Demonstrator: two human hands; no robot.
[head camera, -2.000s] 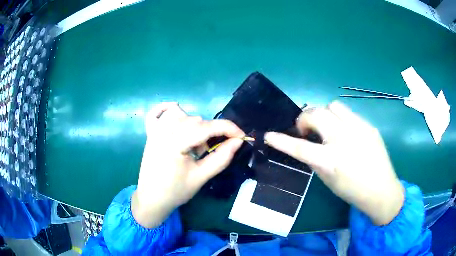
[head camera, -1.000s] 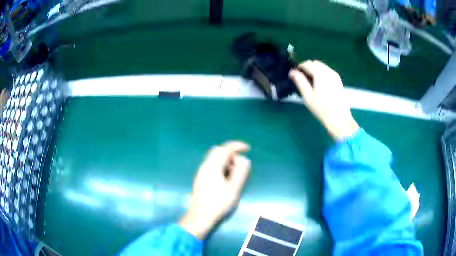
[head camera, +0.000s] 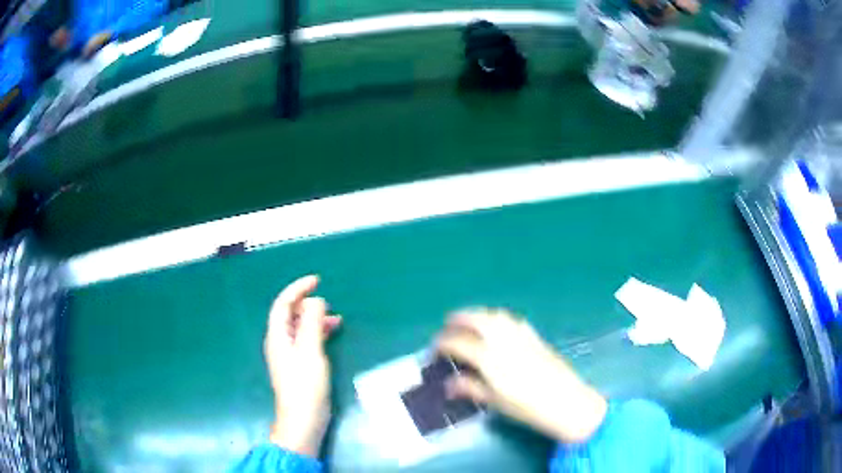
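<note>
The release liner sheet (head camera: 427, 406) lies on the green mat, with dark blocks and a white margin at its left. My right hand (head camera: 517, 374) is blurred, its curled fingers over the sheet's right part; whether they grip it cannot be told. My left hand (head camera: 300, 365) is left of the sheet, apart from it, fingers partly curled and empty. The black module (head camera: 494, 55) stands on the green conveyor beyond the white edge, away from both hands. Thin tweezers (head camera: 591, 343) lie faintly visible right of my right hand.
Torn white scrap paper (head camera: 679, 319) lies at the right. A white edge strip (head camera: 415, 201) crosses beyond the mat, with a small dark piece (head camera: 231, 249) on it. A dotted tray (head camera: 32, 360) is at left. A clear plastic-like item (head camera: 632, 65) stands at the back right.
The module has been let go on the conveyor. My right hand has come back from it to the liner sheet. My left hand stays empty. The view has shifted and tilted.
</note>
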